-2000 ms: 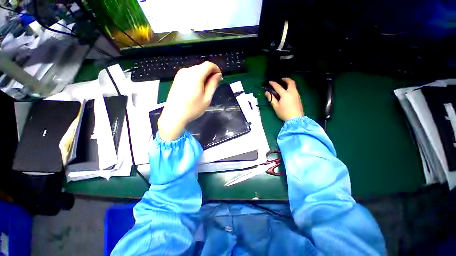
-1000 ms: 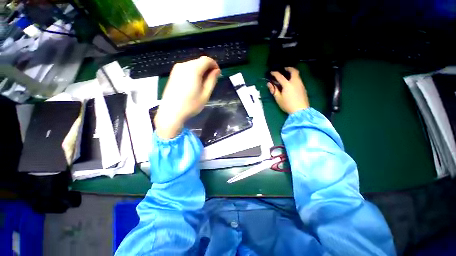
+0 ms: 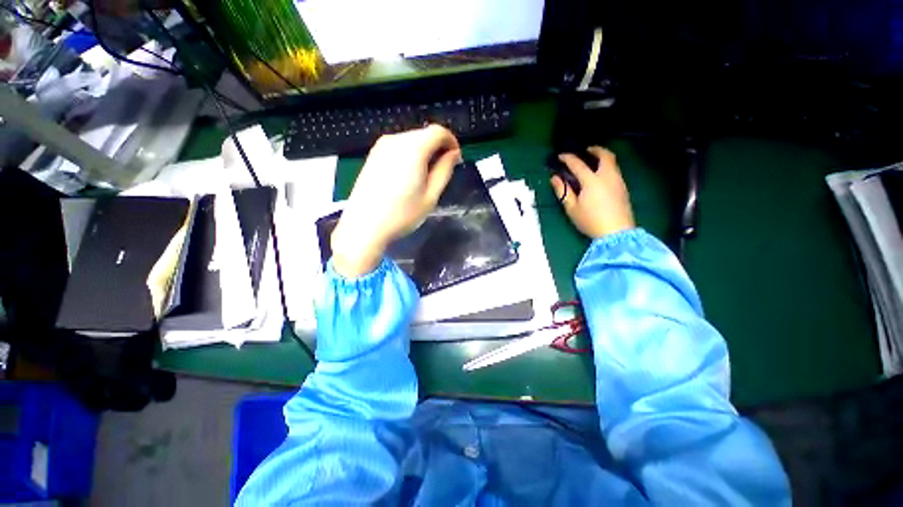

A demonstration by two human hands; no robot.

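Note:
A glossy black tablet-like panel (image 3: 465, 238) lies tilted on white sheets (image 3: 540, 262) in front of me. My left hand (image 3: 401, 188) is over its upper left part, with thumb and fingertips drawn together. Whether a small slip is between them I cannot tell. The hand and sleeve hide part of the panel. My right hand (image 3: 599, 198) rests on the black computer mouse (image 3: 566, 173), to the right of the panel.
Keyboard (image 3: 332, 127) and lit monitor (image 3: 426, 30) are behind. Red-handled scissors (image 3: 535, 340) lie at the front edge. A dark handheld scanner (image 3: 691, 203) lies right of the mouse. Stacks flank the bench: black panels (image 3: 124, 262) left, white sheets (image 3: 871, 248) far right. A cable (image 3: 274, 233) crosses left.
The camera view has shifted a little, so the bench appears further right in the picture. My left hand stays over the panel and my right hand stays on the mouse.

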